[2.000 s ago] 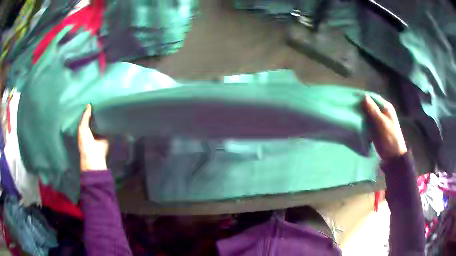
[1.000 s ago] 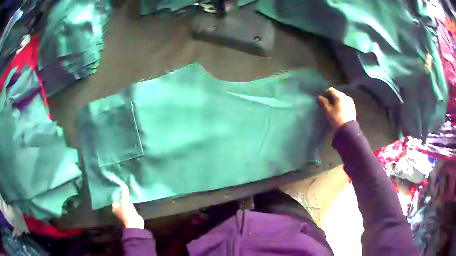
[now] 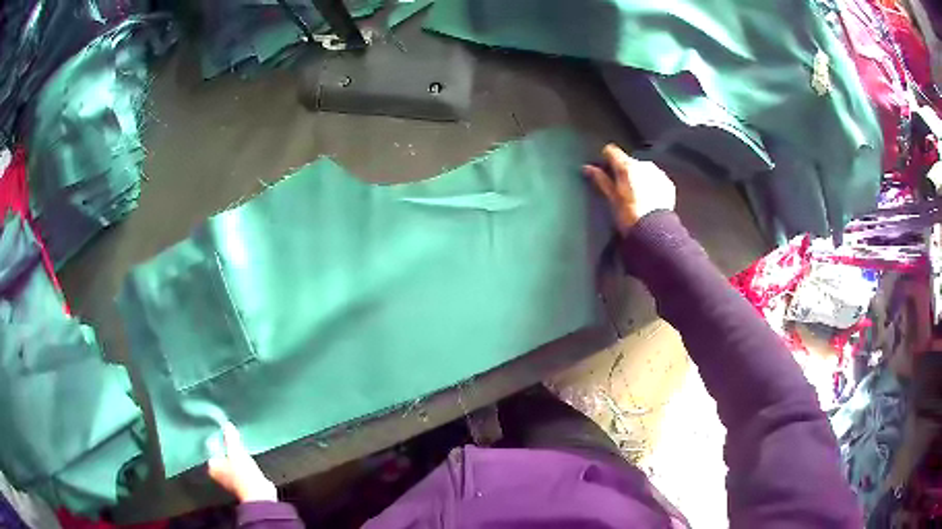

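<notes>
A large green garment panel (image 3: 382,279) lies flat on the dark table, with its curved notch on the far edge. A square patch pocket (image 3: 201,320) shows near its wide left end. My left hand (image 3: 240,470) is at the near left corner of the panel, with the cloth at its fingertips; the thumb side is partly hidden. My right hand (image 3: 635,186) is at the panel's narrow right end, fingers bent by the edge; whether it pinches the cloth is unclear.
The cutter base plate (image 3: 393,88) stands beyond the panel. Bundles of cut green pieces (image 3: 88,134) lie far left, and a loose green pile (image 3: 62,403) lies near left. Long green pieces (image 3: 723,52) drape at right. The table's worn edge (image 3: 454,398) runs before me.
The blurred panel held up earlier now lies flat. Since one second ago, the view has turned, and the panel and both hands appear further left in it.
</notes>
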